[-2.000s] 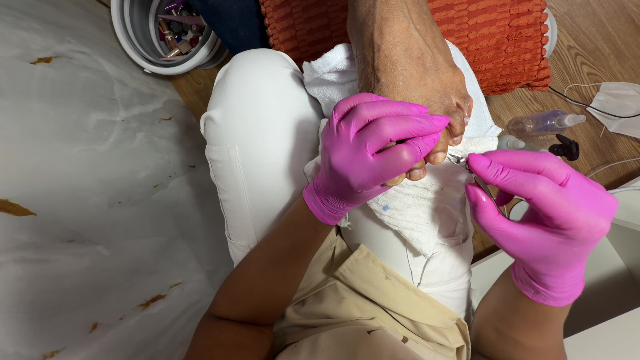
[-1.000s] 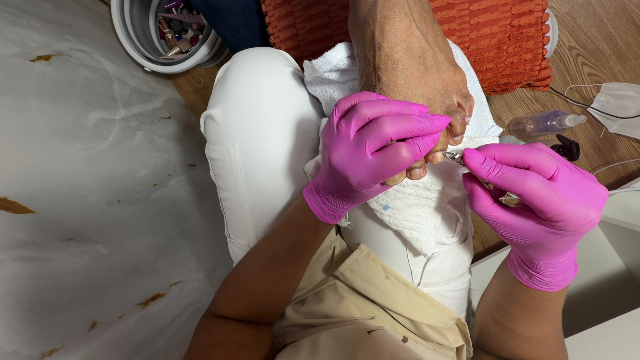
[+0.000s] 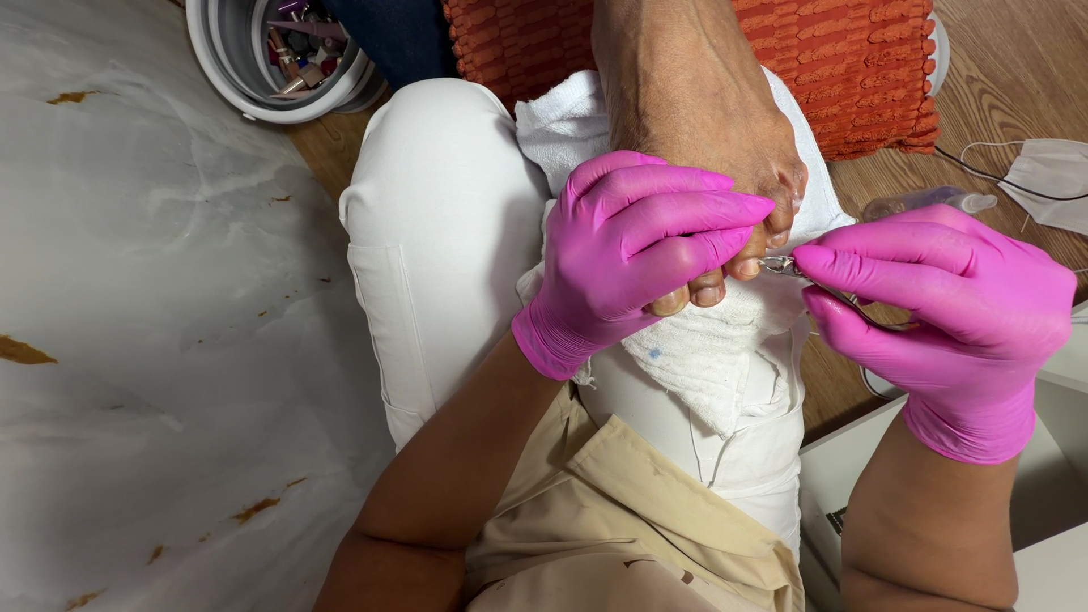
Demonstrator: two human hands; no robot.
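Another person's bare foot [image 3: 693, 93] rests on a white terry towel [image 3: 714, 357] across my lap, toes pointing down toward me. My left hand [image 3: 625, 255], in a pink glove, is closed over the front of the foot and its toes. In my right hand [image 3: 943, 297], also gloved in pink, is a pair of metal nippers [image 3: 850, 299]. Their jaws touch or nearly touch the nail edge of a toe [image 3: 745, 265] just beyond my left fingertips. My left palm and the toe parts beneath it are hidden.
A grey and white bucket [image 3: 331, 98] holding nail polish bottles stands at upper left. An orange textured cushion [image 3: 841, 68] lies behind the foot. At right are a clear bottle [image 3: 926, 202], a white face mask [image 3: 1050, 183], a dark cable and a white open drawer or box [image 3: 1054, 425].
My right hand has shifted slightly while holding the nippers, whose jaws stay by the toes. My left hand keeps its place on the foot.
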